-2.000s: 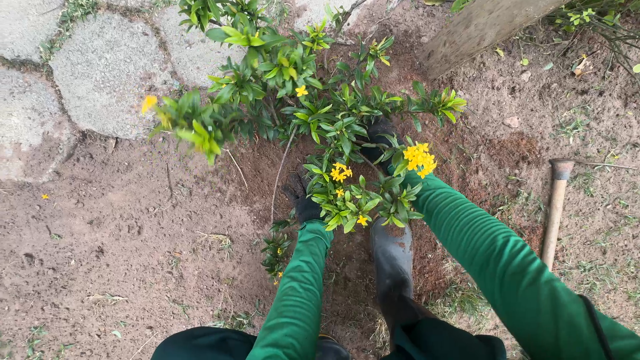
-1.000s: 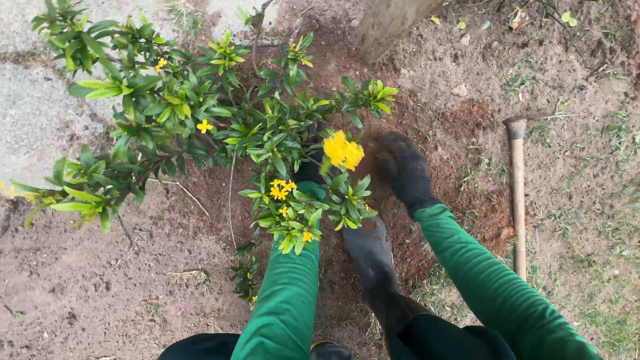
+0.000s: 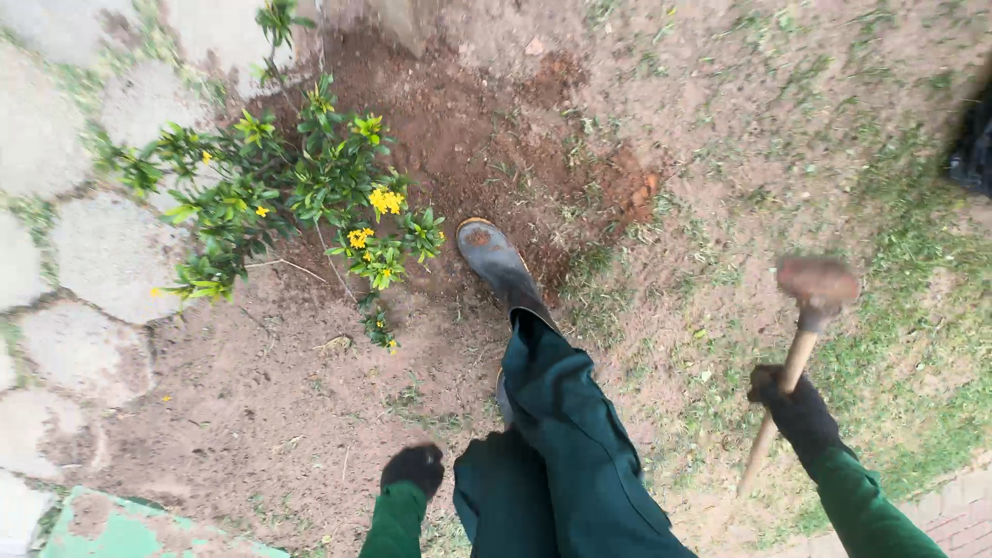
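My right hand [image 3: 794, 411], in a dark glove, grips the wooden handle of a hoe-like tool [image 3: 818, 283] with a rusty, soil-covered metal head raised at the top; motion blurs the head, so its exact kind is unclear. My left hand [image 3: 413, 469], also gloved, hangs low beside my left knee; its fingers look curled, and nothing shows in it. Ahead of it stands a leafy shrub with yellow flowers [image 3: 310, 194], leaning toward the paving. Loose reddish-brown soil [image 3: 457, 132] lies to the right of the shrub's base. My rubber boot [image 3: 496, 260] rests on the soil.
Irregular stone pavers [image 3: 108, 256] run along the left. A green-painted slab [image 3: 139, 531] lies at the lower left. Patchy grass [image 3: 891, 349] covers ground at the right, with brick paving [image 3: 961, 511] at the lower right corner. A black object [image 3: 973, 147] sits at the right edge.
Both hands have left the shrub's base. My right hand has taken hold of the wooden-handled tool, which lay on the ground at the right before. The view has shifted and widened.
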